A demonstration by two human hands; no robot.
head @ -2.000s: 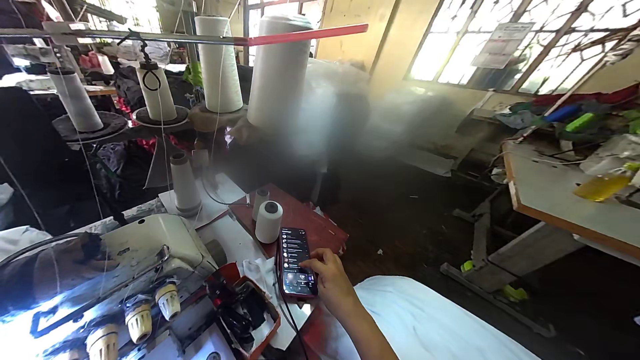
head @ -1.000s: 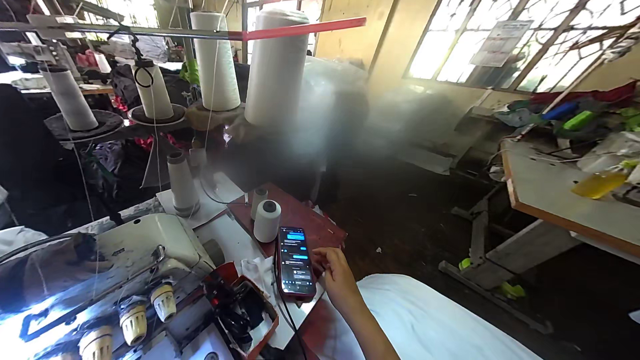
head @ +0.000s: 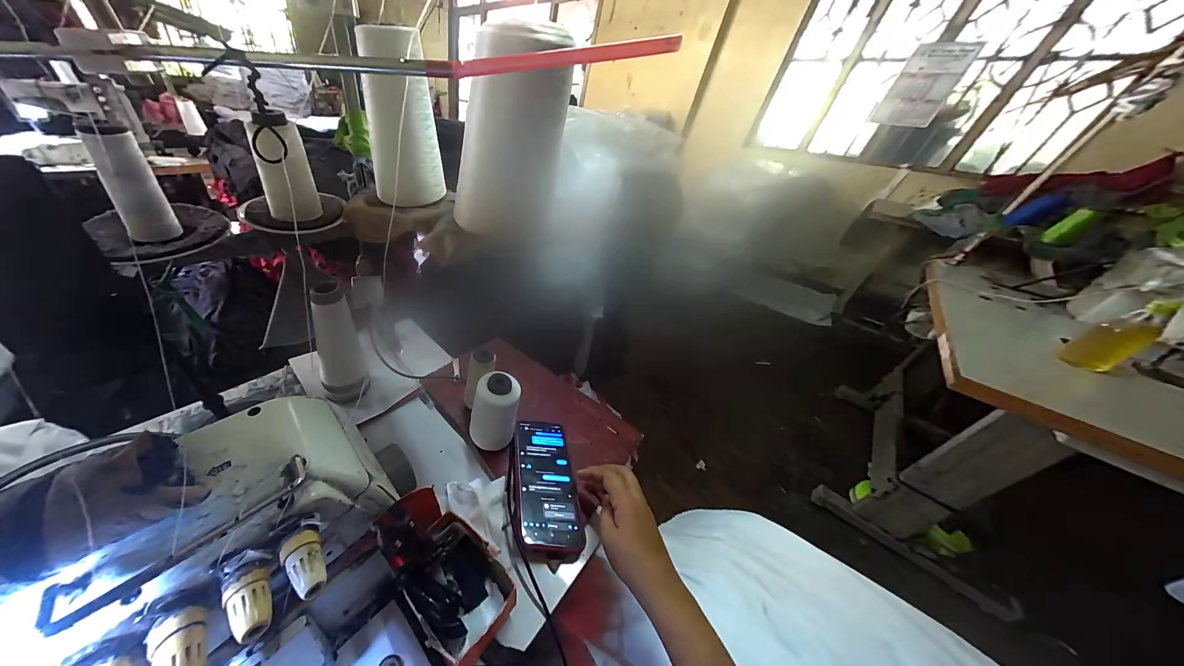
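Observation:
A smartphone (head: pixel 549 486) with a lit screen lies on the table beside the sewing machine, a cable running down from it. My right hand (head: pixel 622 504) is just to the right of the phone, fingers loosely bent, holding nothing. My left hand is out of view. Behind the phone stand a white thread cone (head: pixel 495 412) and a smaller spool (head: pixel 479 375) on a dark red board (head: pixel 573 407). A red box (head: pixel 504 601) of dark small items sits left of the phone, next to the overlock-type sewing machine (head: pixel 277 444).
Large thread cones (head: pixel 402 116) stand on the rack under a metal bar with a red end (head: pixel 569 55). White cloth (head: pixel 786 583) spreads at the lower right. Another worktable (head: pixel 1045 342) holds a bottle of yellow liquid (head: pixel 1115 344). Haze or a lens smear blurs the middle.
My right hand was over the phone's screen two seconds ago and has moved off to its right side. The screen has changed from a list to a message view.

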